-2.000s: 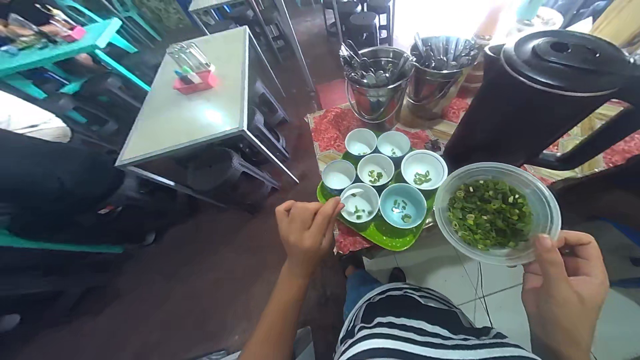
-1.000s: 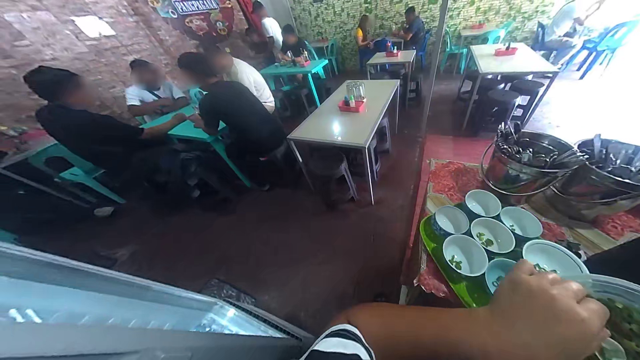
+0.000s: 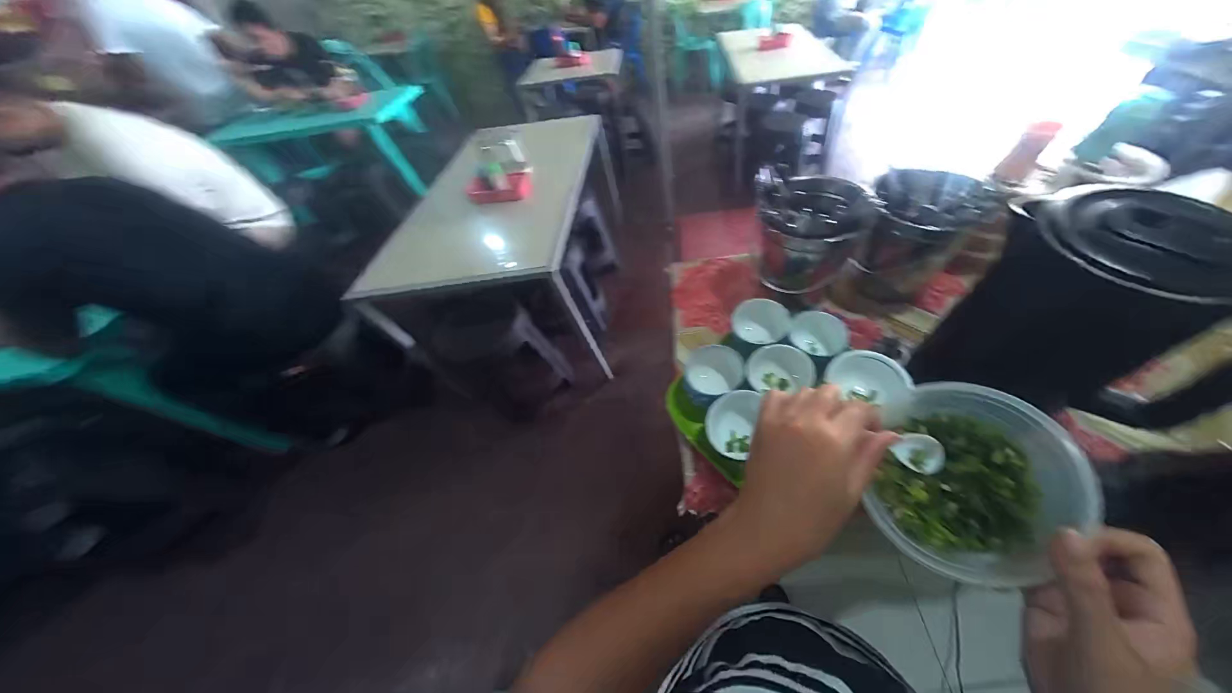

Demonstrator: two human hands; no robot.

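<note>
My right hand [image 3: 1107,606] grips the rim of a clear plastic tub [image 3: 1068,481] of chopped green herbs [image 3: 962,491]. My left hand [image 3: 818,462] is closed at the tub's left edge, over the nearer bowls. From its fingertips a small white spoon [image 3: 918,453] reaches in over the herbs, and its handle is hidden by the fingers. Several small bowls stand close together on a green tray [image 3: 685,414]; a front bowl [image 3: 733,425], a middle bowl [image 3: 781,370] and a right bowl [image 3: 869,377] hold bits of green. Part of the tray is behind my left hand.
Behind the bowls stand two metal buckets [image 3: 813,236] of utensils. A large black lidded pitcher [image 3: 1059,289] is at the right, close to the tub. A pale table [image 3: 481,241] with a red caddy [image 3: 499,185] stands to the left. Several people sit at teal tables farther left.
The view has swung left and partly back. My left hand, over the front bowls two seconds ago, is now at the tub with the spoon over the herbs. My right hand still holds the tub.
</note>
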